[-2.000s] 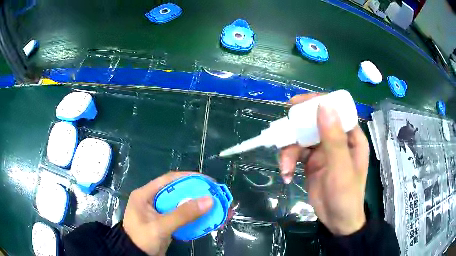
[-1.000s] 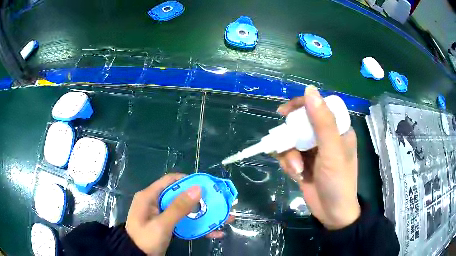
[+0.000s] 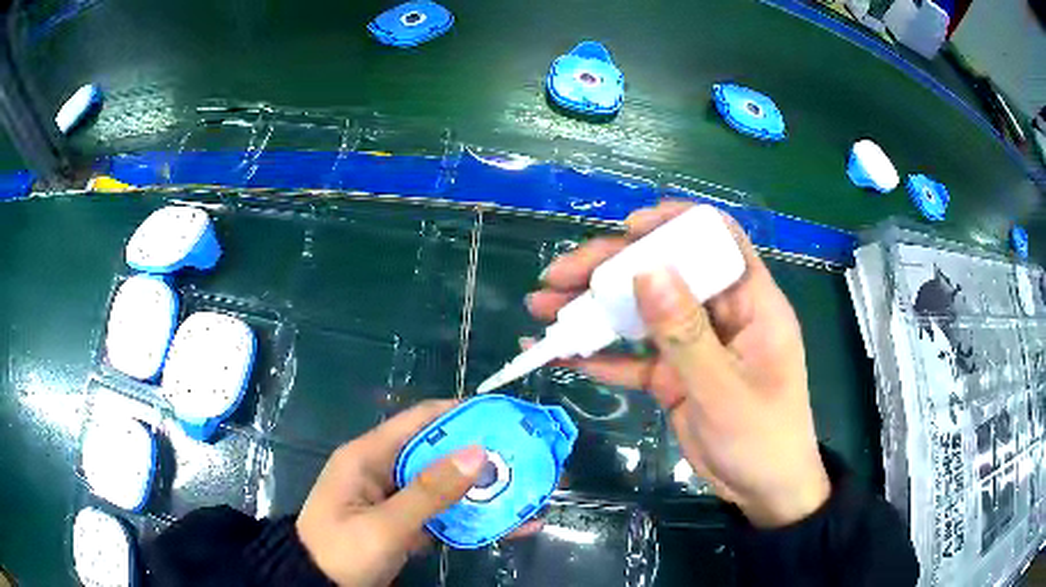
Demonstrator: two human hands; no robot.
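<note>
My left hand [image 3: 384, 493] holds a blue plastic housing [image 3: 522, 453], with the thumb on its open inner side beside the pale ring and centre hole. The housing's small tab points right. My right hand [image 3: 734, 390] grips a white squeeze bottle [image 3: 677, 269], tilted so its long thin nozzle points down and left. The nozzle tip is at the upper edge of the housing; whether it touches cannot be told. The fingers under the housing are mostly hidden.
Several white-topped units [image 3: 209, 369] lie at left on a clear blister tray [image 3: 247, 459]. Beyond the blue strip [image 3: 390, 174], a green conveyor belt [image 3: 275, 69] carries spaced blue housings [image 3: 586, 79] and white-topped units. Printed newspaper [image 3: 975, 424] under plastic lies at right. A dark post [image 3: 32, 115] stands at left.
The bottle has moved left and its nozzle tip is now close to the housing's upper edge. My left hand has shifted slightly right with the housing. Units on the belt have shifted right.
</note>
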